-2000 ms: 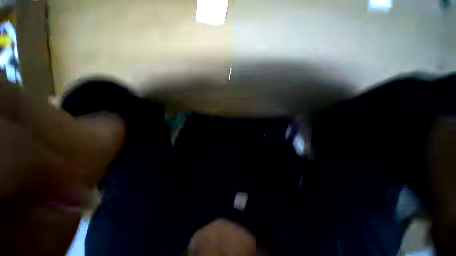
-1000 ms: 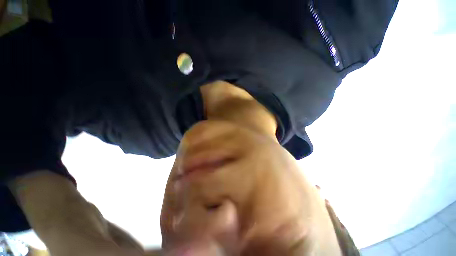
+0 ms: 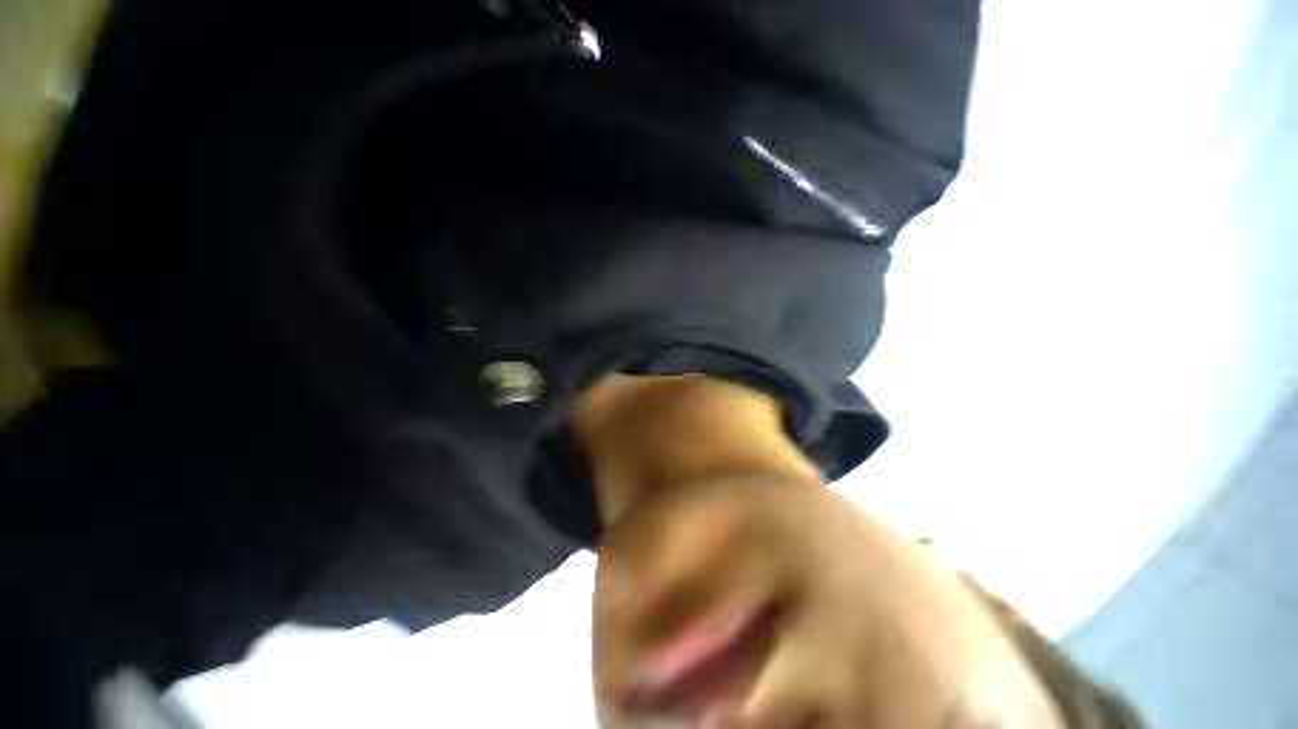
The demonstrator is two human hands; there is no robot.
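Note:
No work piece shows in the head view. A person in a dark jacket fills most of the picture, seen upside down and very close. A round pale button or badge sits on the jacket near the collar. A silvery zip runs across the upper part. The person's neck and lower head show at the bottom, blurred. Neither my left hand nor my right hand can be made out.
A bright white surface lies behind the person at the right. A blue-grey tiled area is at the lower right. A blurred yellowish-brown surface shows at the upper left edge.
The hand and forearm at the lower left a second ago are out of the picture. The neck, head and badge now sit lower, and the tan surface seen earlier has mostly gone from view.

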